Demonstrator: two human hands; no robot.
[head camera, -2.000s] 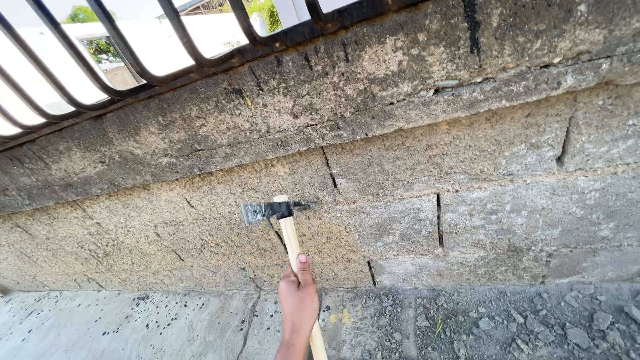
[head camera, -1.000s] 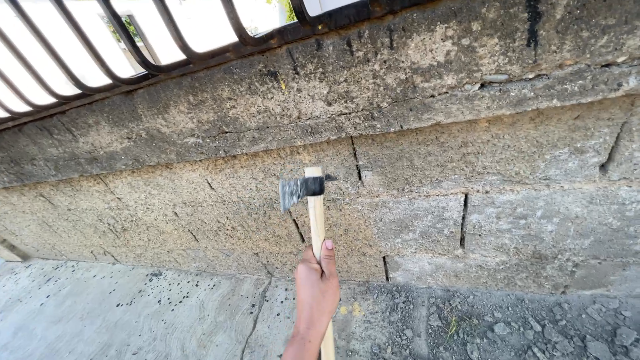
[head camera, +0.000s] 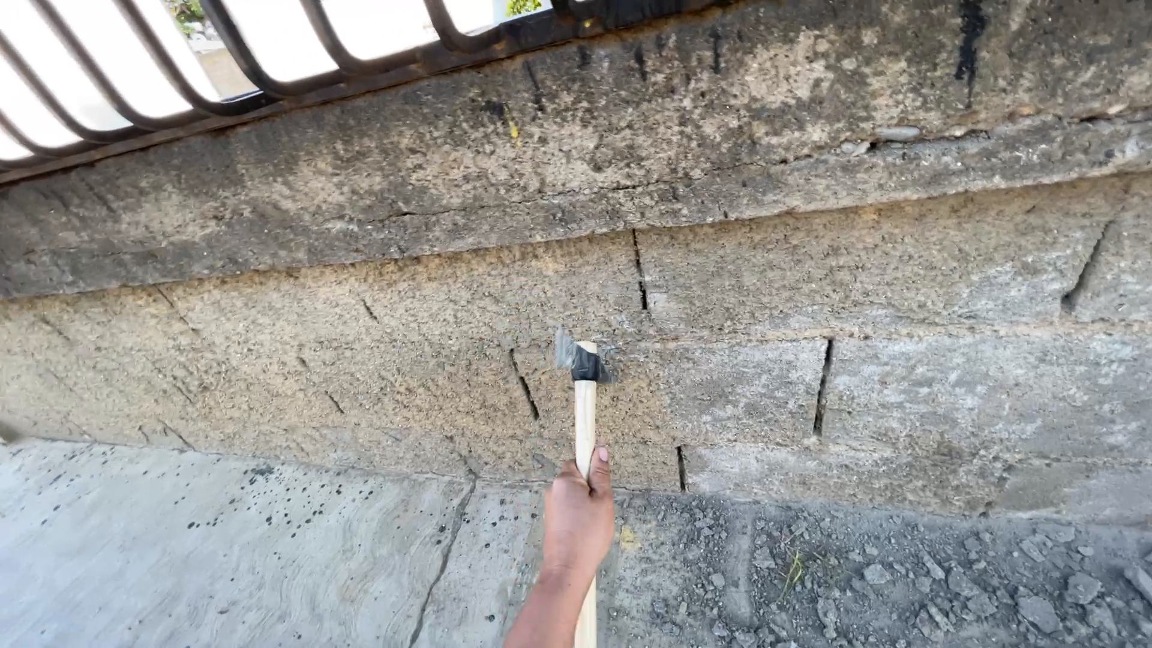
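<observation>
My left hand (head camera: 580, 508) is closed around the pale wooden handle of a hatchet-like hammer (head camera: 585, 414), with the thumb lying along the right side. Its dark head (head camera: 587, 362) has a broad grey blade on the left and a narrower end on the right, slightly blurred. Behind the head is the rough concrete-block wall (head camera: 747, 378); whether they touch I cannot tell. A dark vertical gap (head camera: 524, 385) in the blockwork lies just left of the head. My right hand is out of view.
Above the blocks juts a stained concrete ledge (head camera: 432, 180), topped by dark metal fence bars (head camera: 234, 54). Cracked concrete paving (head camera: 270, 540) runs along the wall's foot at left. Broken rubble and grit (head camera: 954, 576) lie at lower right, with a small grass tuft (head camera: 794, 569).
The hammer's head has moved down against the wall, and its handle now stands more upright in the picture. My left hand has kept its hold throughout. The view has shifted somewhat.
</observation>
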